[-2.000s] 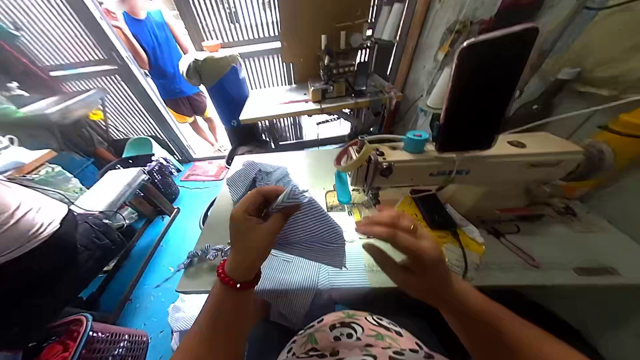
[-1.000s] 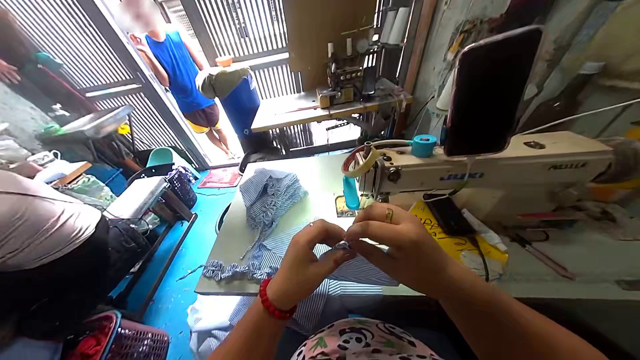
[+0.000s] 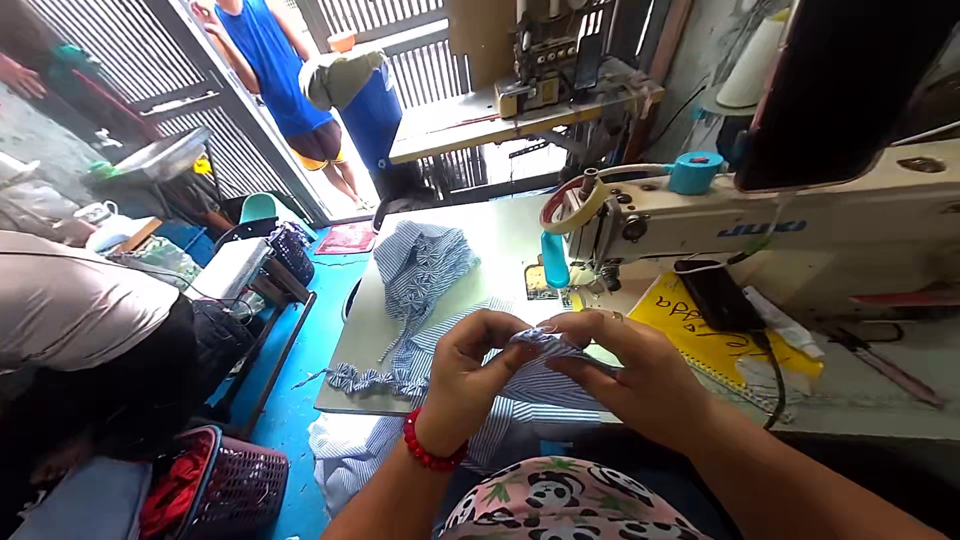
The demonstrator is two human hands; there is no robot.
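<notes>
Both hands pinch one gathered edge of blue-and-white striped fabric (image 3: 551, 379) above the front of the sewing table. My left hand (image 3: 472, 375), with a red beaded bracelet at the wrist, grips it from the left. Fingertips of my right hand (image 3: 630, 375), which wears a ring, hold it close beside. More striped cloth with puckered rosettes (image 3: 424, 270) lies on the table to the left, and a ruffled strip (image 3: 367, 379) reaches the table's left edge. Behind the hands stands a Juki sewing machine (image 3: 712, 225); its needle area is beyond the fabric.
A phone (image 3: 840, 90) stands above the machine. Right of my hands lie a yellow plastic bag (image 3: 697, 330), a black device with a cable (image 3: 716, 296) and scissors (image 3: 885, 364). A purple basket (image 3: 247, 480) and a person in a light shirt (image 3: 82, 300) are at left.
Two seconds ago my left hand held the fabric up and my right hand was apart near the needle. Now both hands meet on the fabric edge.
</notes>
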